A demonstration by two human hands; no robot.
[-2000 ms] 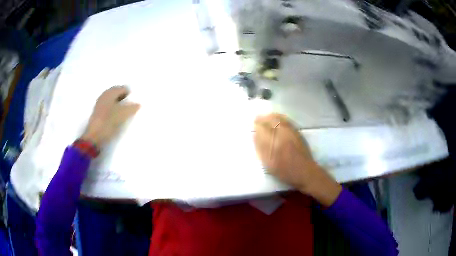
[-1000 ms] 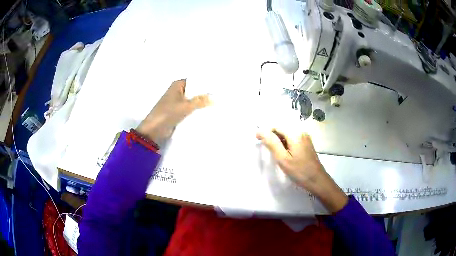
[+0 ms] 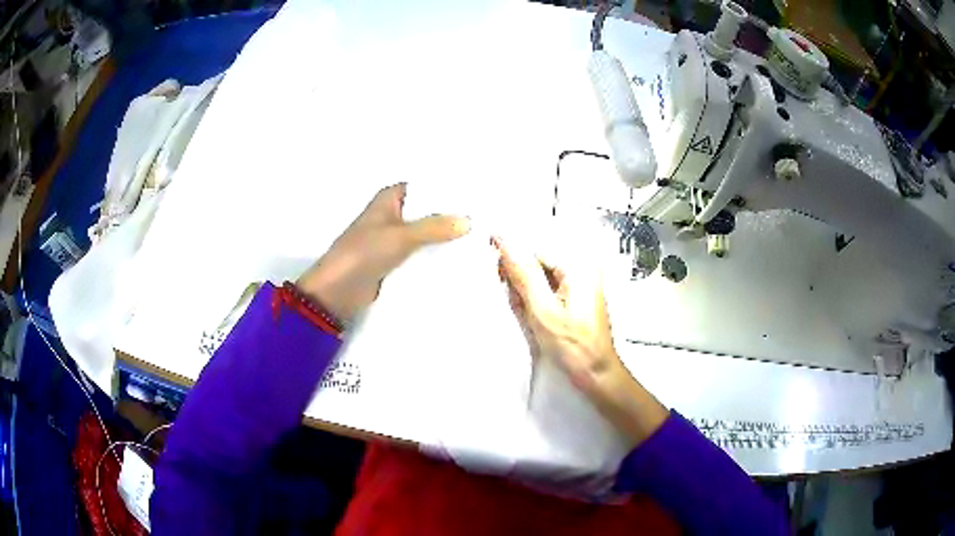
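A white fabric piece (image 3: 476, 387) lies on the white table and hangs over its front edge onto the red lap; its outline is washed out. My left hand (image 3: 382, 246) lies on the cloth left of centre, thumb stretched right, fingers partly lost in the white. My right hand (image 3: 555, 309) is on the cloth, fingertips close to my left thumb; whether it pinches the cloth cannot be told. The presser foot and needle area (image 3: 641, 246) is right of and above my right hand, with no hand at it.
The sewing machine (image 3: 712, 136) stands at right, with a sewing lamp (image 3: 625, 120) left of its head. Crumpled white pieces (image 3: 147, 173) lie at the left table edge. A ruler tape (image 3: 817, 433) runs along the front edge. Red material (image 3: 100, 476) is at lower left.
My right hand has moved left, away from the needle area and close to my left hand. More cloth now hangs at the front edge. My left hand shifted slightly right.
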